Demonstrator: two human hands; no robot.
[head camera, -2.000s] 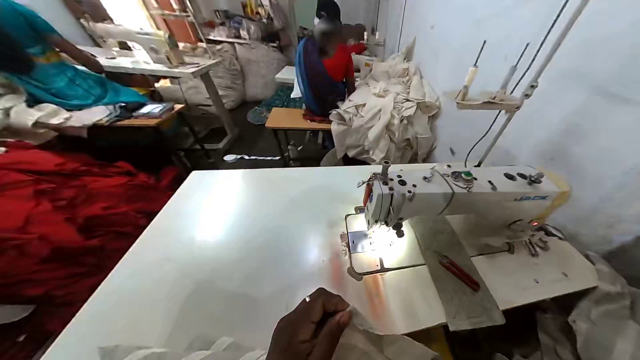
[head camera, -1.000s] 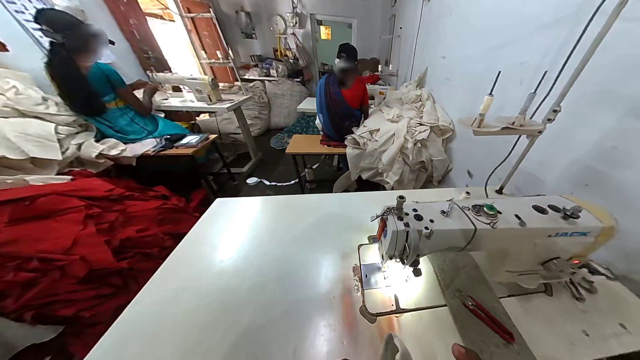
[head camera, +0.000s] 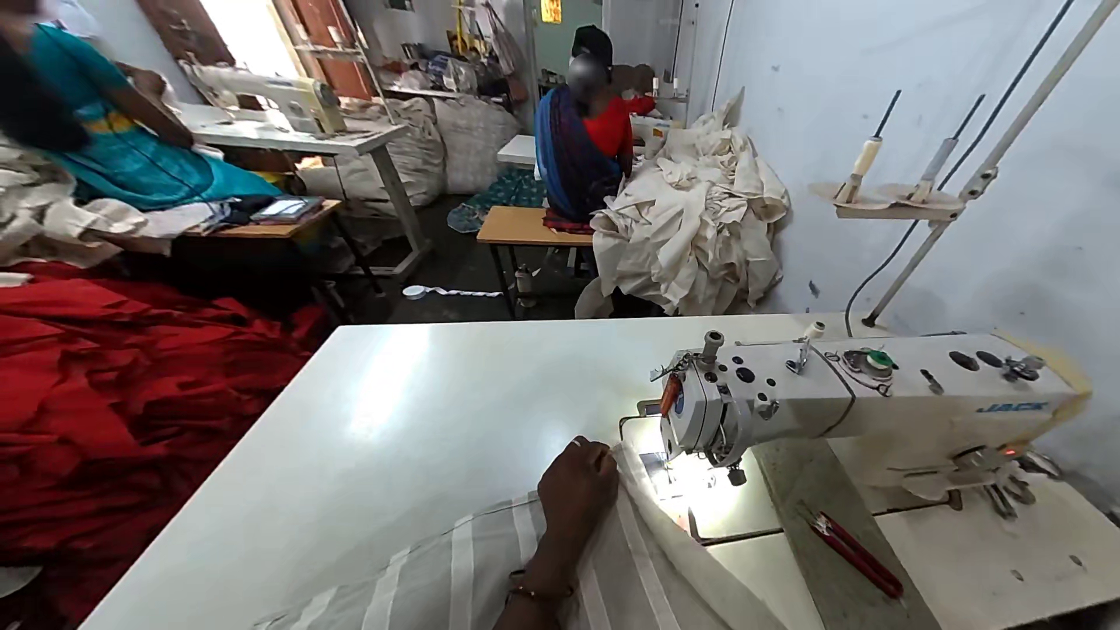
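Observation:
My left hand (head camera: 577, 490), with a bracelet at the wrist, is closed on the top edge of a striped, pale grey and white cloth (head camera: 464, 569). It is just left of the lit needle area of a white Jack industrial sewing machine (head camera: 787, 385). The cloth spreads over the near part of the white table (head camera: 420, 420), and its folded edge runs down to the right from my fingers. A pair of red-handled thread snips (head camera: 853, 551) lies on a grey strip on the machine bed. My right hand is not in view.
A thread stand (head camera: 901, 210) rises behind the machine. Red cloth (head camera: 131, 394) is heaped left of the table. Beyond are a pile of cream cloth (head camera: 700, 210), a wooden bench (head camera: 525, 226), one person (head camera: 586, 131) seated at the back and another (head camera: 140, 157) at the left beside a sewing machine (head camera: 271, 96).
My left hand and the striped cloth have come into view beside the needle area; a second ago only a fingertip and a bit of cloth showed at the bottom edge.

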